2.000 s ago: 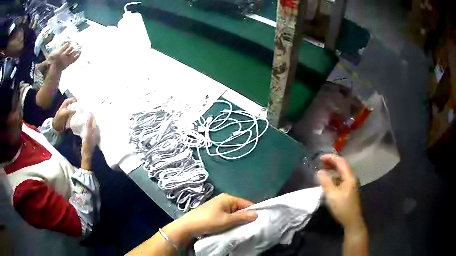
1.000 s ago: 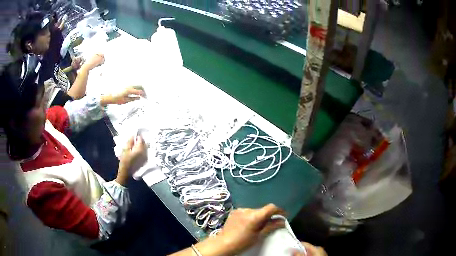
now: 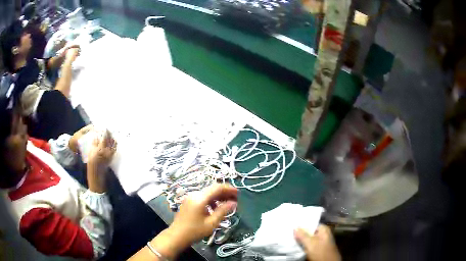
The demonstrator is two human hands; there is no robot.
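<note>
My right hand (image 3: 319, 244) grips a white cloth (image 3: 286, 229) over the near end of the green bench. A looped white cable (image 3: 235, 248) sticks out from the cloth's left side. My left hand (image 3: 202, 216) is over the near end of the heap of bundled white cables (image 3: 189, 173), with fingers curled; blur hides whether it holds a cable. A loose white cable (image 3: 260, 165) lies in wide loops on the green mat, right of the heap.
Green belt (image 3: 230, 76) runs behind the bench. A white squeeze bottle (image 3: 154, 46) stands at its edge. A stained post (image 3: 327, 76) rises at right, beside a lined bin (image 3: 388, 178) with a red-orange item. Two people (image 3: 56, 204) sit at left, hands over the white cover (image 3: 122, 92).
My left hand has moved left from the cloth to the cable heap. The cloth has come into fuller view in my right hand. The neighbour's hands have drawn closer together.
</note>
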